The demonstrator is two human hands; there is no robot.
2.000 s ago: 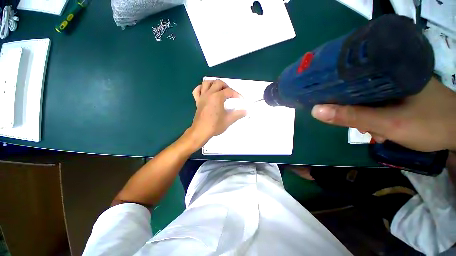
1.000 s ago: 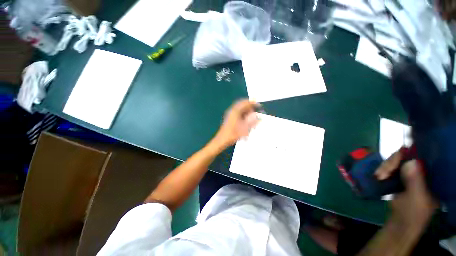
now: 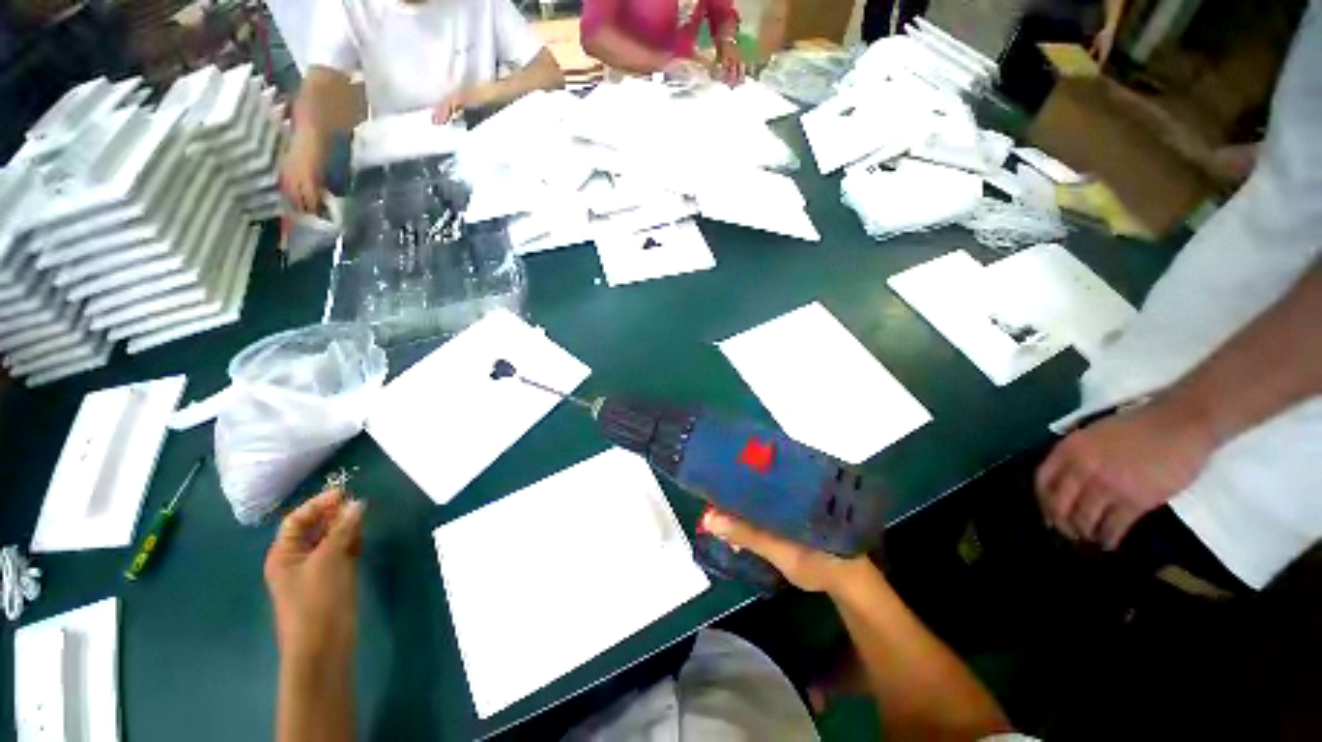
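Note:
My right hand [image 3: 790, 551] holds the blue cordless drill driver [image 3: 725, 464] by its grip. Its long thin bit points to the upper left, over the white panel with a cut-out [image 3: 467, 413]. A plain white panel [image 3: 566, 580] lies nearest me at the table edge, below the drill. My left hand [image 3: 316, 544] is at the pile of small screws [image 3: 339, 478], fingertips together; whether a screw is between them cannot be told. The bag of small parts [image 3: 290, 420] stands just beyond the screws.
A hand screwdriver [image 3: 160, 529] lies at left between white panels. Tall stacks of white panels [image 3: 131, 218] stand far left, and a heap of panels [image 3: 624, 152] lies beyond. A person [image 3: 1232, 406] stands close at right; others are across the table. White panels [image 3: 826, 380] lie at right.
The view has swung up and now shows the far side of the table. My left hand has moved from the near panel to the screw pile. The drill has come back over the panels.

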